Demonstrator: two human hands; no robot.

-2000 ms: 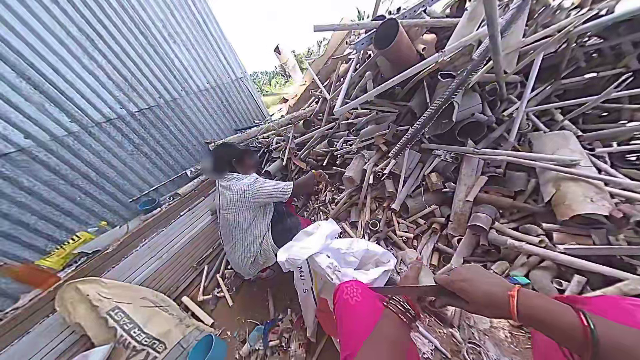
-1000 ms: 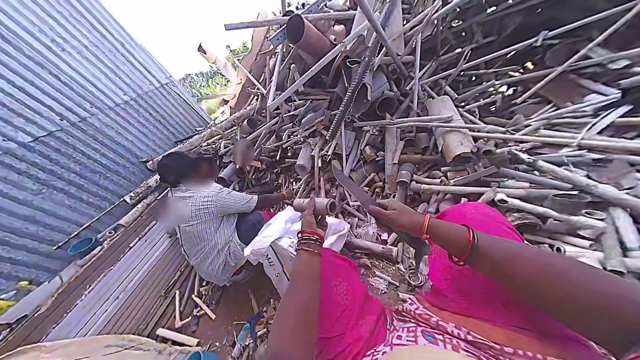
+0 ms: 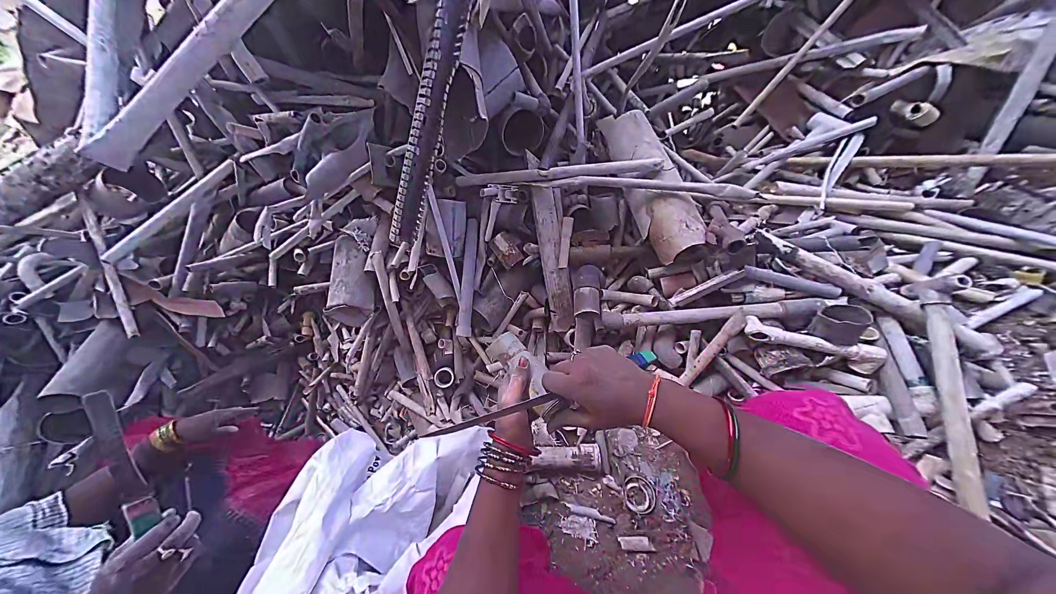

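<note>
My right hand is closed around the handle of a long flat blade, which points left across the front of my left wrist. Raised beside it, my left hand is against a pale pipe piece, partly hidden by its fingers. The pipe's lower end and the exact grip are hard to see. Under my left forearm lies a white woven sack. A short pipe length rests just below my hands.
A high heap of scrap pipes fills the view ahead, with a long ridged strip jutting down. At lower left, a co-worker's hands are near another blade. Small scraps and a wire coil lie on the soil.
The view has swung down and right onto the heap. My two hands, apart one second ago, are now close together, with the blade across my left wrist.
</note>
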